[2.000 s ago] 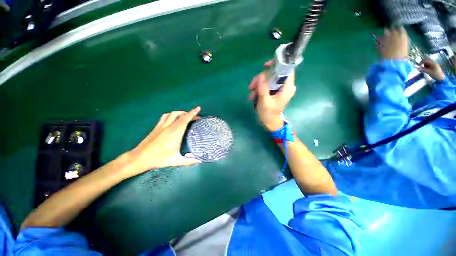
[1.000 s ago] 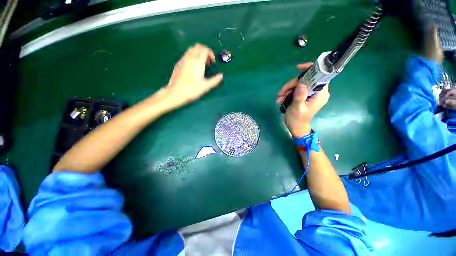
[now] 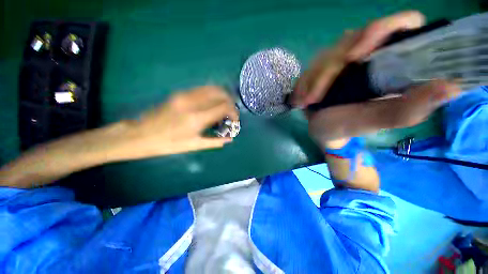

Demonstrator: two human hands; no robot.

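Observation:
My left hand (image 3: 184, 120) holds a small shiny round unit (image 3: 229, 127) between its fingertips, left of and below the screw dish. My right hand (image 3: 369, 80) grips the electric screwdriver (image 3: 428, 61), blurred, with its dark nose pointing left at the right edge of the dish. The screw dish (image 3: 262, 83) is a silver disc with a dotted surface, on the green bench. Whether the driver's tip touches the dish or a screw cannot be told.
A black parts tray (image 3: 51, 126) lies at the left with shiny units in several pockets. The green bench (image 3: 171, 48) ends in front of my blue smock. Another person's blue sleeve (image 3: 473, 115) is at the right, beside a clip (image 3: 405, 147) on a black cable.
My left hand, empty a second ago near a loose unit, now holds a unit beside the dish. The driver has swung down to the dish's edge. The view has shifted closer to the bench.

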